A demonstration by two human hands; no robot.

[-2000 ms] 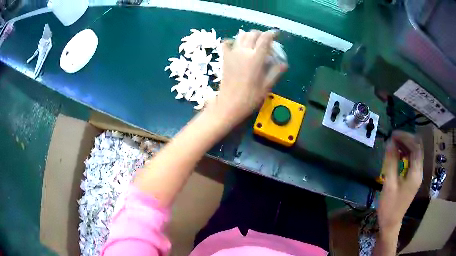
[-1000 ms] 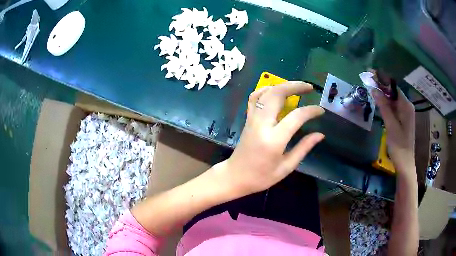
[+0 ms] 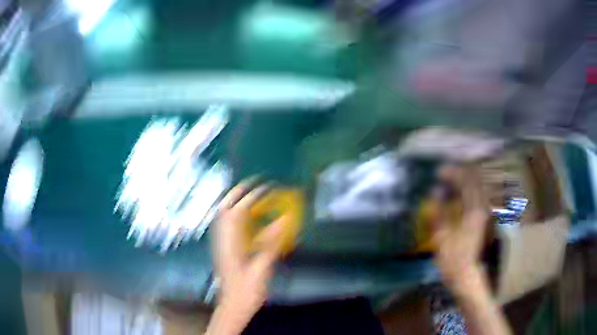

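Note:
The view is strongly blurred. My left hand [image 3: 245, 245] is at the left yellow button box [image 3: 288, 212], fingers over its left part. My right hand [image 3: 461, 226] is at the right yellow button box [image 3: 429, 222] and covers part of it. Contact with the buttons cannot be made out. The silver fixture plate [image 3: 334, 190] lies between the boxes; its post and any part on it are smeared. The pile of white bladed plastic parts [image 3: 173, 183] lies on the green bench left of my left hand.
The white oval disc [image 3: 24, 183] lies at the far left. The ring box [image 3: 540, 252] with shiny metal pieces [image 3: 512, 211] is at the right. Cartons of white parts show below the bench edge, left [image 3: 114, 317] and right [image 3: 448, 317]. The blurred machine [image 3: 471, 85] stands at the upper right.
The camera has turned, so the scene is shifted and blurred. My left hand has moved onto the left button box. My right hand has moved from beside the fixture post to the right button box.

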